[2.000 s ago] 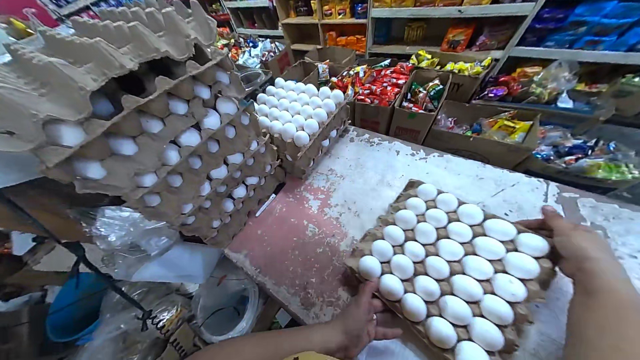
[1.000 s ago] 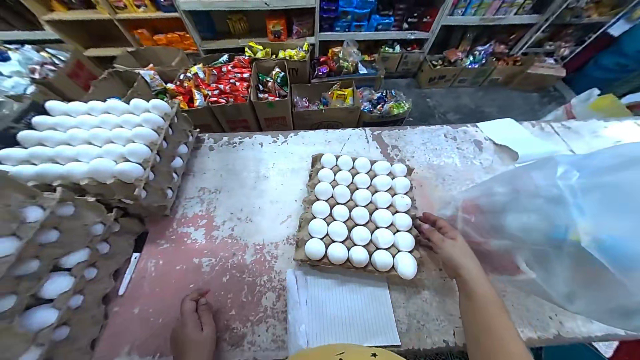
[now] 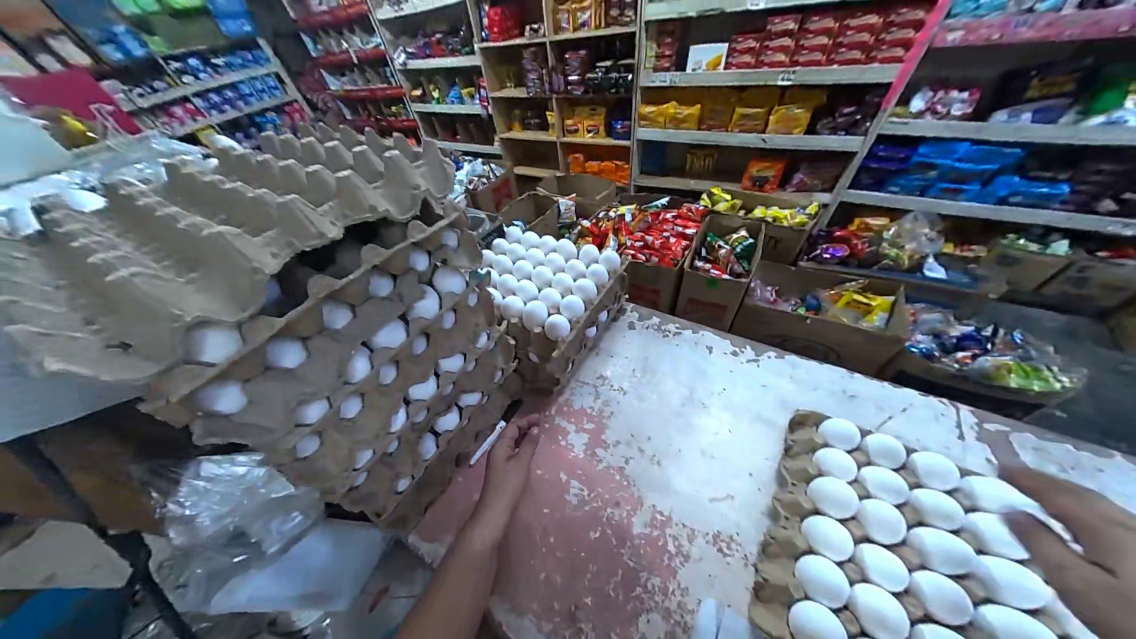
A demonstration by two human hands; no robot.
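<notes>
A cardboard egg tray filled with white eggs lies on the worn, paint-chipped counter at the lower right. My right hand is at its right side, fingers spread over the outer eggs; whether it grips one is blurred. My left hand rests on the counter beside a white pen-like stick, near the base of a tall stack of egg trays. Upturned trays without visible eggs top that stack. Behind it stands a lower stack with white eggs on top.
Cardboard boxes of packaged snacks stand beyond the counter's far edge, before shelves of packets. Clear plastic bags lie at the lower left, near a dark metal leg. White paper shows at the bottom edge.
The view has swung left since one second ago. My left hand has moved to the tall stack's base. Two seconds ago both hands were at the sides of a full egg tray.
</notes>
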